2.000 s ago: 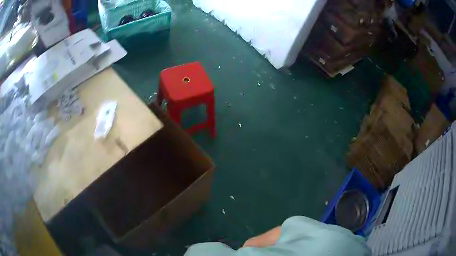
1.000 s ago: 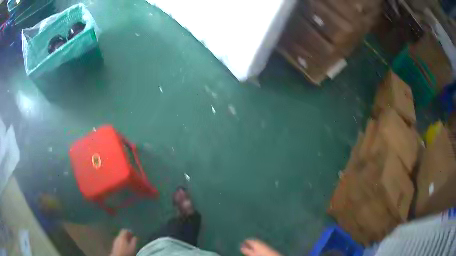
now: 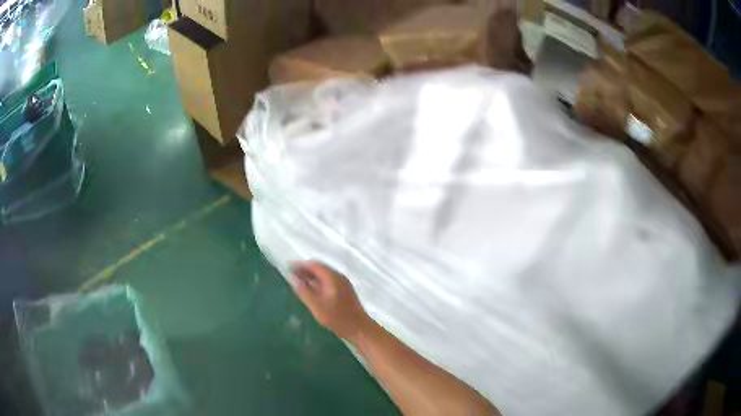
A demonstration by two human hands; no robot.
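A large white bundle in clear, wrinkled plastic (image 3: 496, 219) fills the middle and right of the view. My bare hand, which looks like my right hand (image 3: 327, 296), is at its near left edge. Its forearm comes in from the bottom and lies over the bundle's lower side. The fingers are curled at the plastic edge and seem to grip it, though blur hides the fingertips. My left hand is not in view. The bundle's contents are too blurred to tell.
Brown cartons (image 3: 197, 81) stand behind the bundle at upper left, with more brown packages (image 3: 650, 89) at upper right. A plastic-lined green crate (image 3: 36, 154) is at far left. Another plastic-lined container with dark contents (image 3: 122, 325) is at lower left on the green floor.
The view has swung away from the red stool and moved close to the white bundle. My right hand has moved from the bottom edge onto the bundle's edge; my left hand has left the picture.
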